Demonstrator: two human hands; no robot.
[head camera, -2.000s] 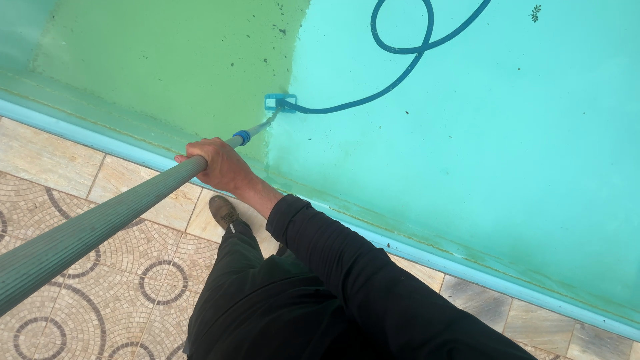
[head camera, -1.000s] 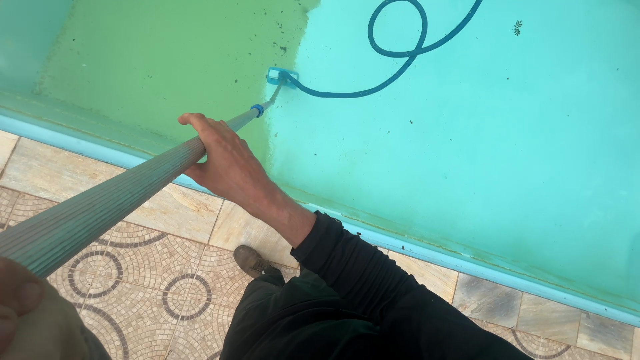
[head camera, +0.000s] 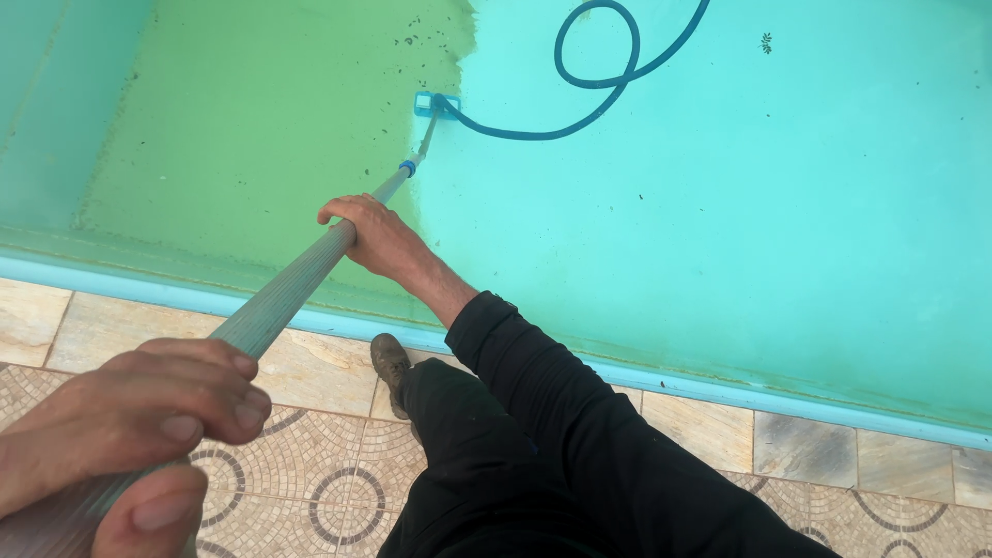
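A ribbed telescopic pole (head camera: 287, 301) slants from the lower left corner out over the pool. My left hand (head camera: 147, 422) is wrapped around its near part, large in the lower left. Farther along, my right hand (head camera: 380, 236) grips the pole, short of its blue locking collar (head camera: 407, 167). At the pole's far end, a blue pool vacuum head (head camera: 437, 105) lies under water on the floor, where green sediment meets pale blue floor. A blue vacuum hose (head camera: 535, 135) runs from the head and loops to the upper right.
The pool's light blue edge (head camera: 682, 380) crosses below, bordered by stone tiles (head camera: 697, 428) and round-patterned paving (head camera: 302, 457). My shoe (head camera: 390, 362) stands beside the edge. Dark debris is scattered on the green part (head camera: 256, 116), and a small leaf sprig (head camera: 766, 43) shows at the upper right.
My left hand, out of view two seconds ago and partly seen at the lower left one second ago, is now plainly around the pole. My right hand stays on the pole.
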